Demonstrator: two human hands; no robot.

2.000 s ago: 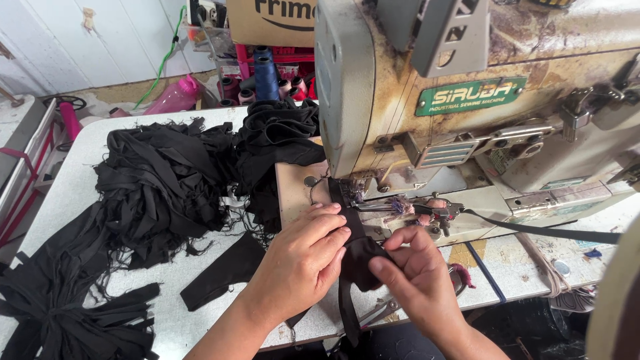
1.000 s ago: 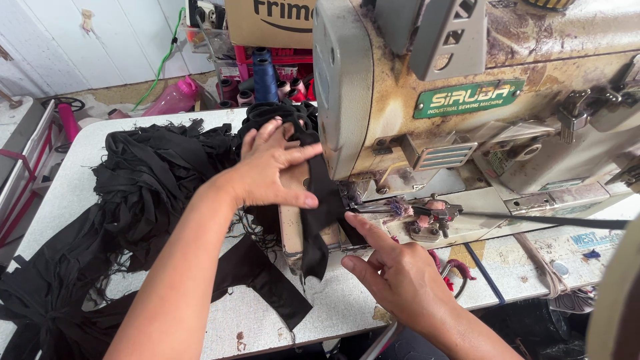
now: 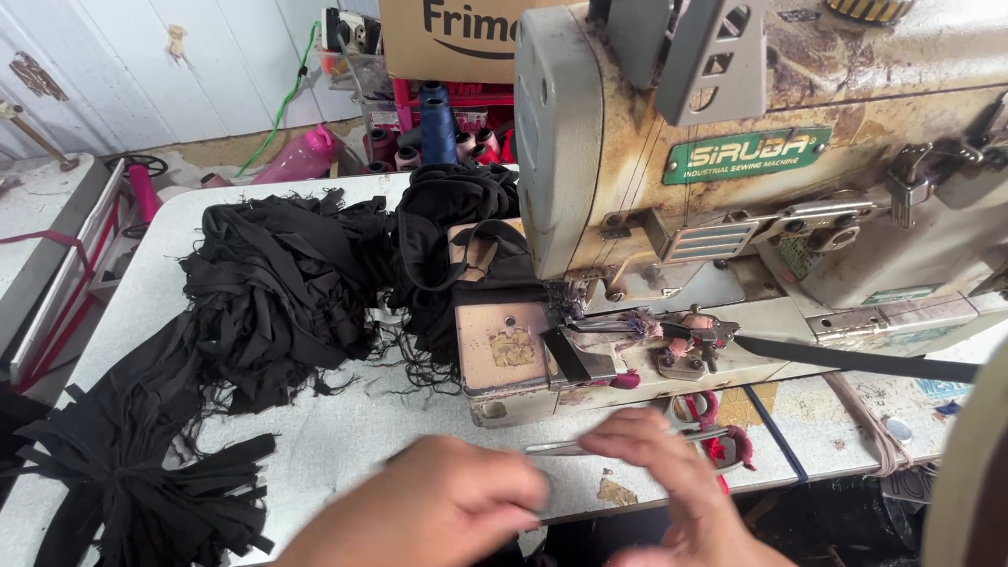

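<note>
A Siruba industrial sewing machine (image 3: 709,150) stands at the right. Black fabric (image 3: 504,268) lies under its needle area and runs back over the bed's left end. A black strip (image 3: 858,358) stretches from the folder attachment (image 3: 697,342) to the right edge. My left hand (image 3: 449,496), blurred, hangs in front of the bed with its fingers curled; whether it holds anything is hidden. My right hand (image 3: 661,465) is beside it, fingers spread and no cloth visible in it, over scissors (image 3: 717,441) with wrapped handles.
A large heap of black fabric strips (image 3: 291,291) covers the left of the white table (image 3: 315,465), with a tied bundle (image 3: 150,488) at its front. Behind are thread cones (image 3: 437,130), a cardboard box (image 3: 465,47) and a pink bottle (image 3: 303,157). The table's front edge is near my hands.
Both hands have left the fabric at the needle area and moved toward the table's front edge. The dark piece near the bed's front and the loose one on the table no longer show there.
</note>
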